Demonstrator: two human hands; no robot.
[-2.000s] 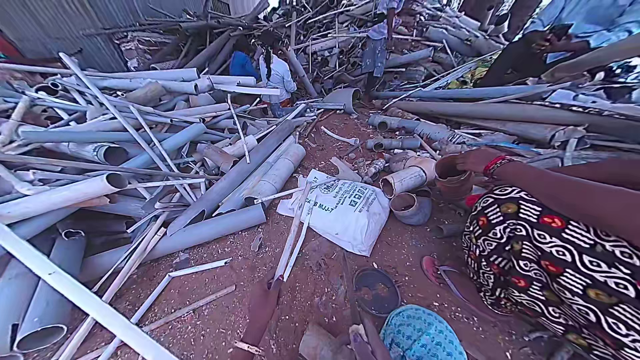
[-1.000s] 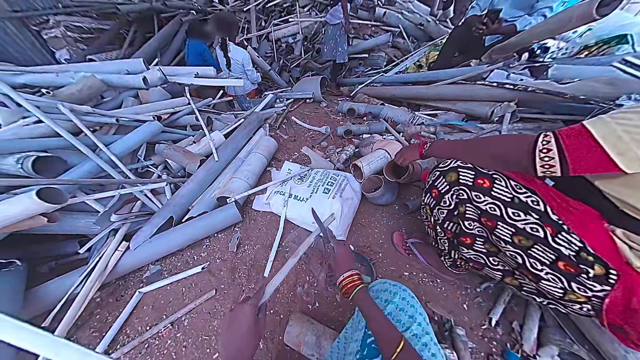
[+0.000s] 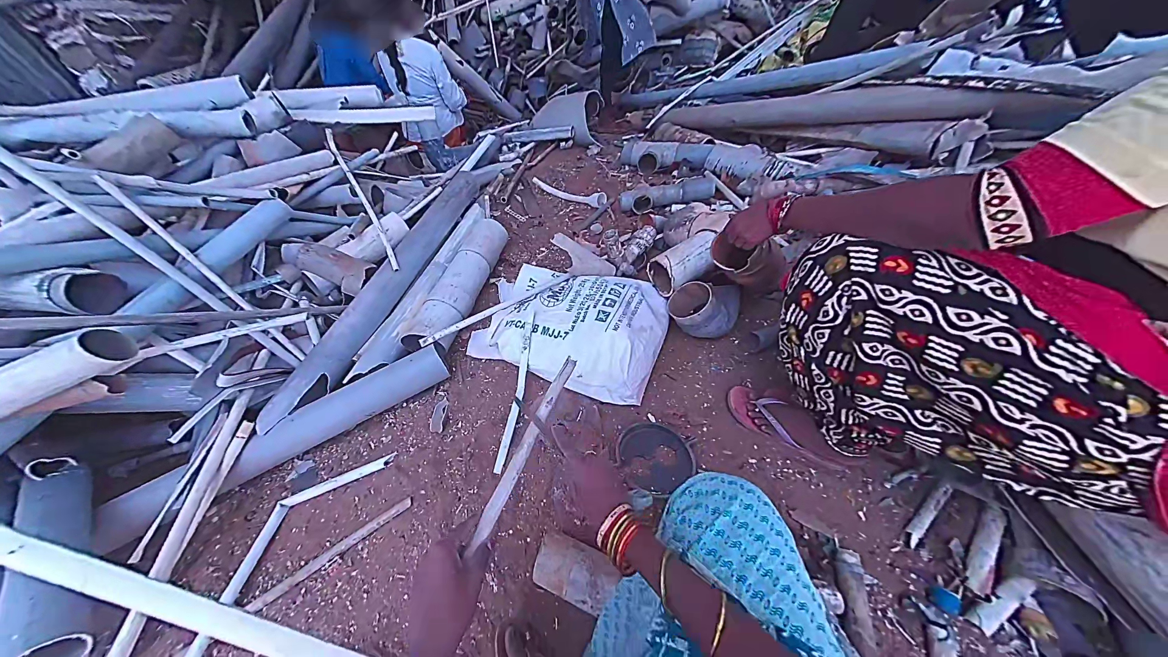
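Note:
My left hand [image 3: 447, 579], low in the middle of the view, grips the lower end of a narrow plastic strip [image 3: 520, 456] that slants up to the right. My right hand [image 3: 584, 479], with bangles on the wrist, is just right of the strip and is blurred. A thin dark blade [image 3: 546, 429] runs from its fingers toward the strip; its handle is hidden. Another narrow strip [image 3: 514, 401] lies beyond, its upper end on a white printed sack [image 3: 584, 333]. Below my right hand is a short piece of pipe [image 3: 573, 573].
Long grey pipes [image 3: 365, 301] and strips are heaped at the left. A round dark pan [image 3: 655, 456] sits on the ground beside my blue-clothed knee. At the right a person in patterned cloth [image 3: 967, 356] has a hand at short pipe pieces [image 3: 753, 265]. Other people are at the back.
The blade in my right hand stood pointing up across the strip; now it lies lower beside it. Two seconds ago my left hand held two strips; one now lies on the ground and sack.

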